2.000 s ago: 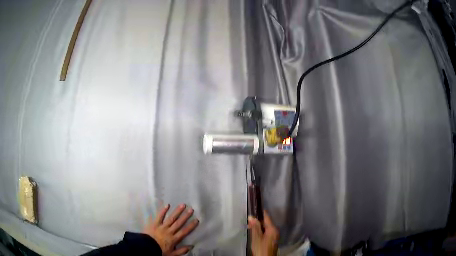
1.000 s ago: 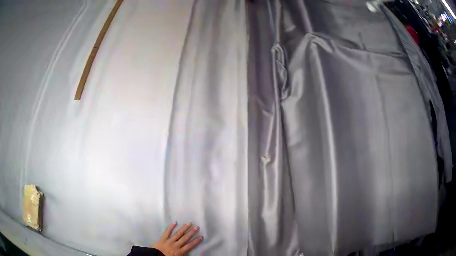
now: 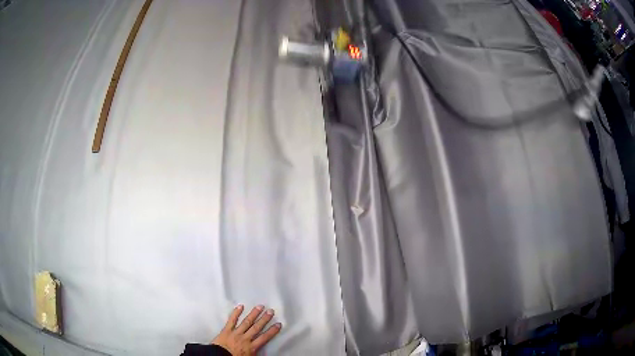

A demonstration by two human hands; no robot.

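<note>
Silvery-grey fabric (image 3: 167, 208) covers the table, flat on the left and wrinkled right of a long straight line. My left hand (image 3: 248, 332) lies flat on the fabric near the table's near edge, fingers spread, holding nothing. My right hand is not in view. The end cutter (image 3: 341, 59), blurred, is at the top centre on that line, its white cylinder sticking out to the left and a red light showing. No hand is visible on it. A blurred dark cable (image 3: 480, 124) hangs over the fabric on the right.
A yellowish-tan fabric weight (image 3: 49, 303) lies near the lower left edge. A thin brown strip (image 3: 115, 83) lies flat on the fabric at the upper left. Dark clutter with a red item (image 3: 551, 22) is beyond the fabric at the upper right. Blue pieces show below the near edge.
The cutter, near the centre two seconds ago and absent one second ago, is now at the top centre. My right hand has left the view. My left hand stays flat on the fabric.
</note>
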